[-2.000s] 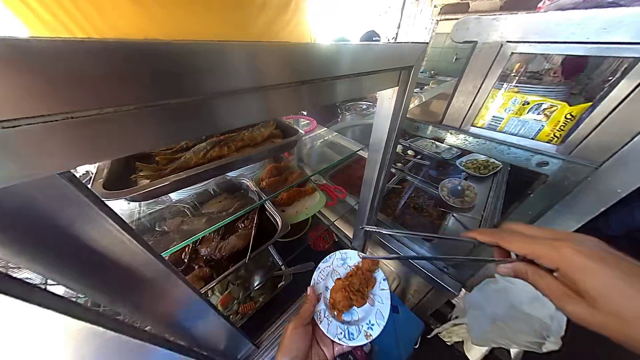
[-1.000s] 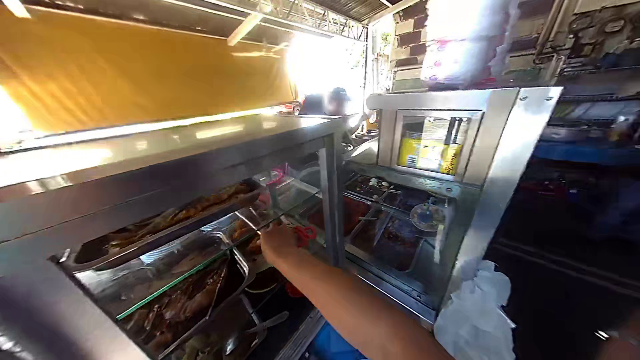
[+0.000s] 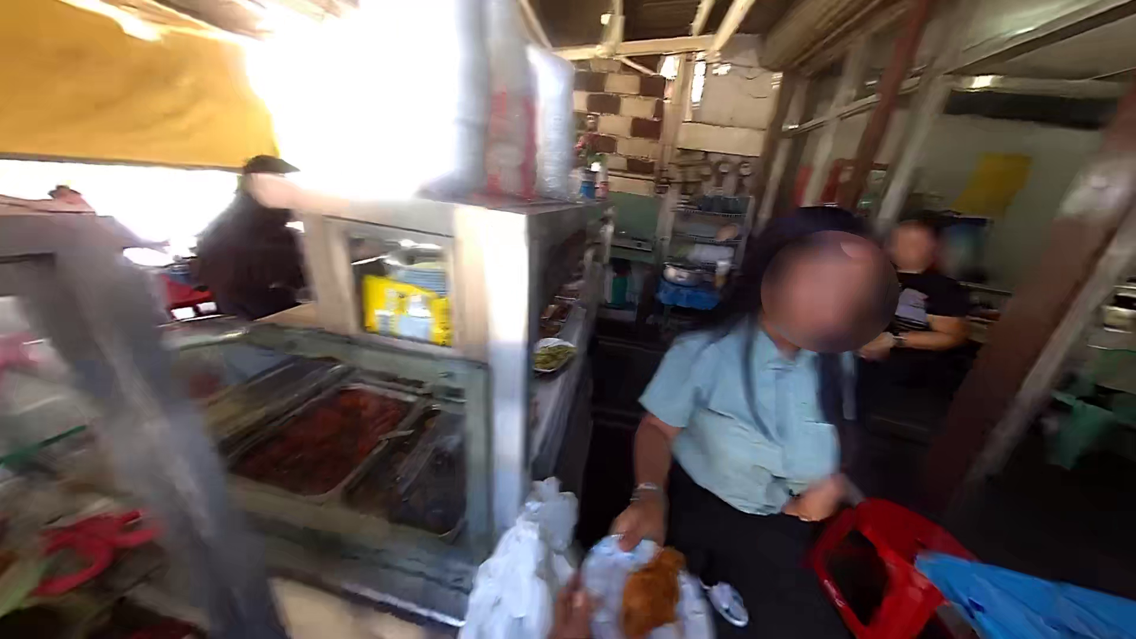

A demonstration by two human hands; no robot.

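At the bottom, a patterned plate (image 3: 608, 577) carries browned fried food (image 3: 652, 590). Fingers at its left edge appear to be my left hand (image 3: 572, 611), blurred and mostly cut off by the frame. A person in a light blue shirt (image 3: 750, 417) faces me, with one hand (image 3: 641, 522) on the plate's far edge. White plastic bags (image 3: 524, 568) hang just left of the plate. My right hand is not in view.
A metal-framed food case with trays of food, one holding reddish food (image 3: 324, 439), stands at left. A red plastic chair (image 3: 874, 532) and blue plastic sheet (image 3: 1021, 590) are at lower right. Another person (image 3: 923, 302) sits behind; one in dark clothes (image 3: 248, 244) is beyond the case.
The view has swung far right. My right hand, holding tongs two seconds ago and reaching into the case one second ago, is out of view. The plate now has another person's hand on it.
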